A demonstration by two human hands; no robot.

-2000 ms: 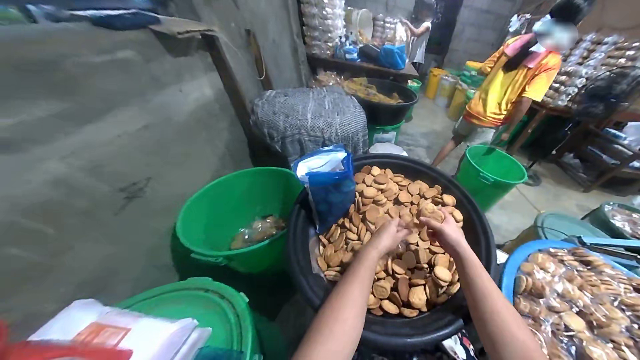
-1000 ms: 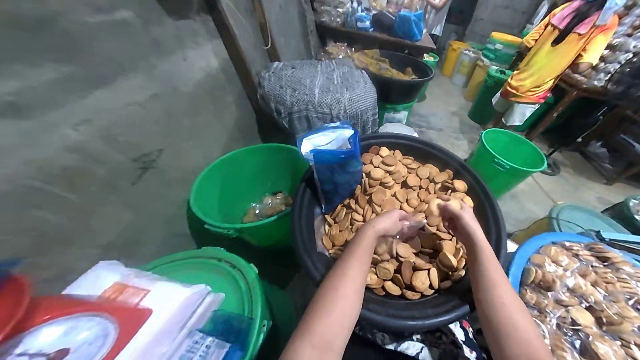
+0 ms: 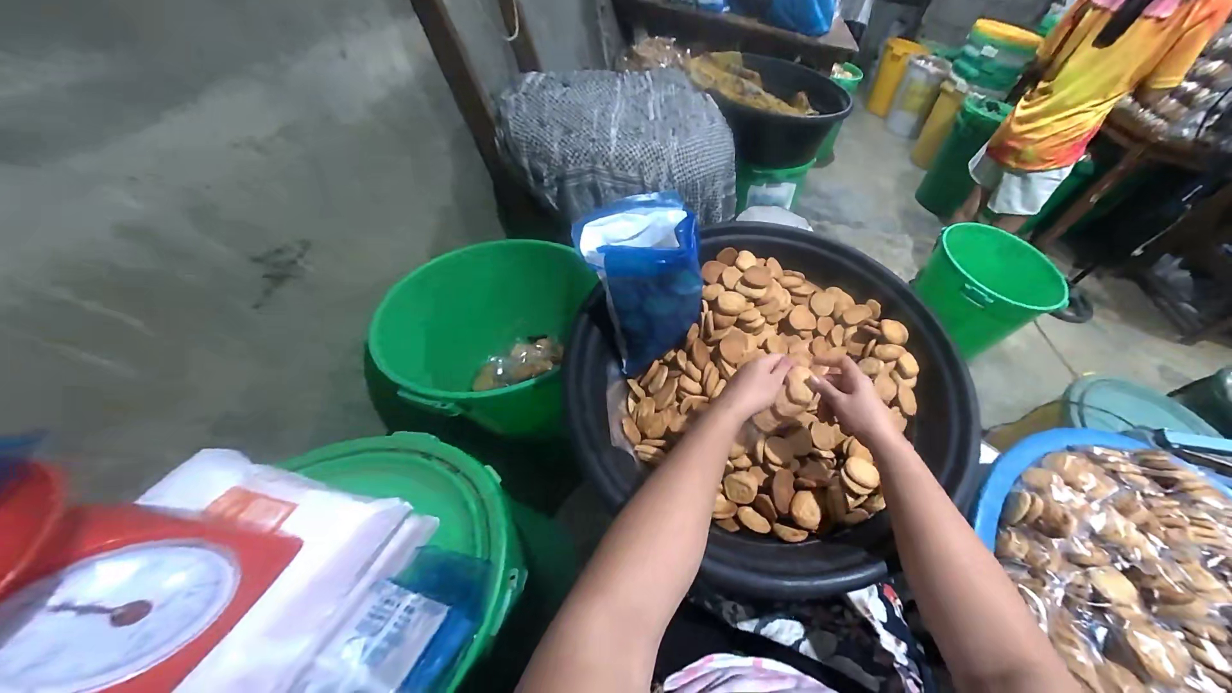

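Round brown biscuits (image 3: 751, 289) fill a wide black tub (image 3: 943, 385) in front of me. Over their middle, my left hand (image 3: 758, 383) and my right hand (image 3: 852, 390) come close together around a small clear plastic bag with biscuits (image 3: 795, 390) in it. My left fingers are closed on the bag's left side; my right fingers hold it near its top right. The bag's lower edge is hard to tell from the loose biscuits behind. A blue plastic pack (image 3: 650, 289), torn at its white top, stands in the tub's upper left.
Left are a green bucket (image 3: 433, 318) holding bagged biscuits, a lidded green bucket (image 3: 404, 457), white plastic sheets (image 3: 279, 539) and a red dial scale (image 3: 241, 549). At right stand a blue-rimmed basin (image 3: 1001, 481) of packed biscuits and a green bucket (image 3: 1001, 279). A person (image 3: 1097, 87) stands behind.
My hands stay over the tub but are drawn together around the small bag. The person in the yellow and orange shirt has turned and stands nearer the table at right.
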